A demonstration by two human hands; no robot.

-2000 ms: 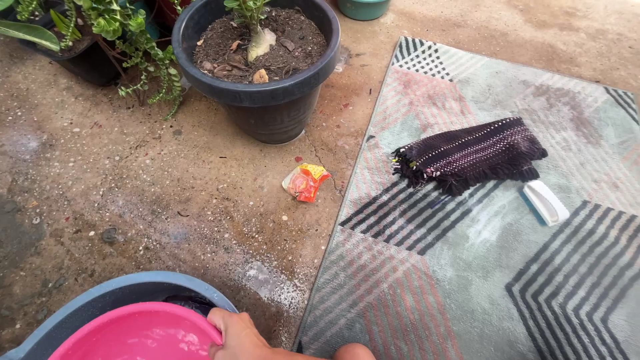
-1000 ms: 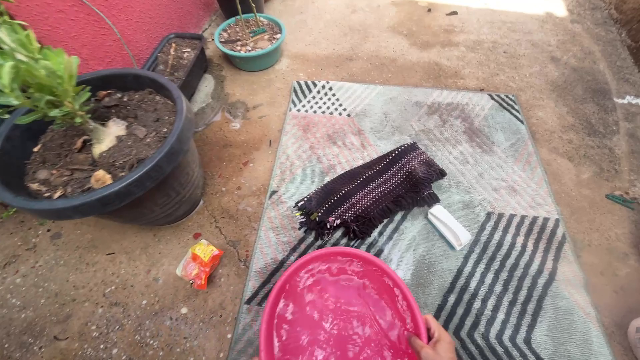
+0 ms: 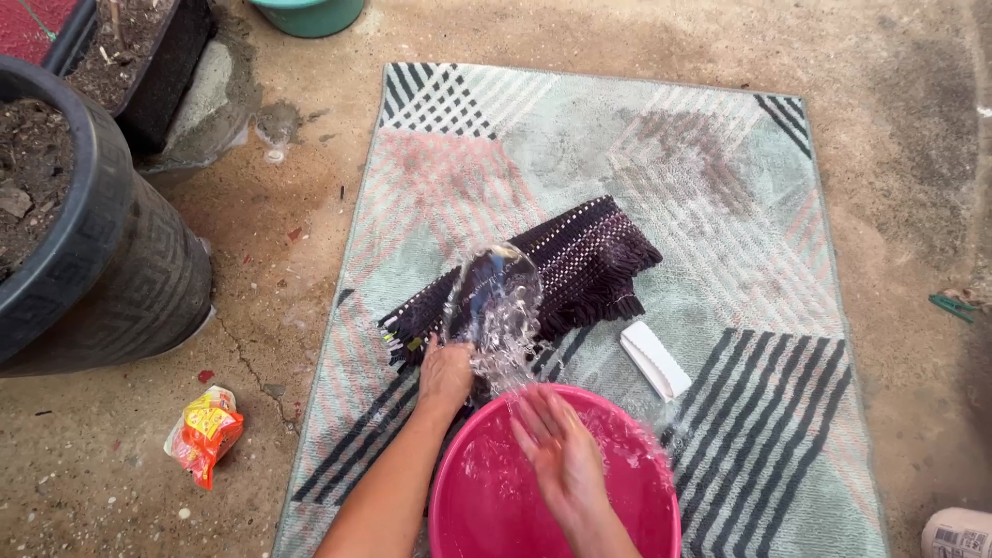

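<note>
A pink plastic basin [image 3: 480, 496] with water in it stands on the patterned rug [image 3: 573, 155]. Over its far rim my right hand [image 3: 559, 449] is raised, palm up and fingers extended, holding nothing. Water [image 3: 504, 318] splashes through the air from the basin toward a folded dark woven fringed mat [image 3: 581, 263]. My left hand [image 3: 447, 372] is at the mat's near left end, beside the splash; its fingertips are partly hidden, so its hold on the mat is unclear. A white scrubbing brush [image 3: 655, 360] lies on the rug, right of the mat.
A crumpled orange and yellow packet [image 3: 205, 434] lies on the concrete floor [image 3: 271, 217] left of the rug. A large dark plant pot [image 3: 147, 263], a black planter [image 3: 167, 77] and a teal pot [image 3: 310, 14] stand beyond. A pale container [image 3: 957, 533] shows at the lower right.
The pink basin, earlier over a grey-blue tub at the lower left, has moved onto the rug. My right hand has left its rim; water now flies toward the mat, and my left hand has come into view.
</note>
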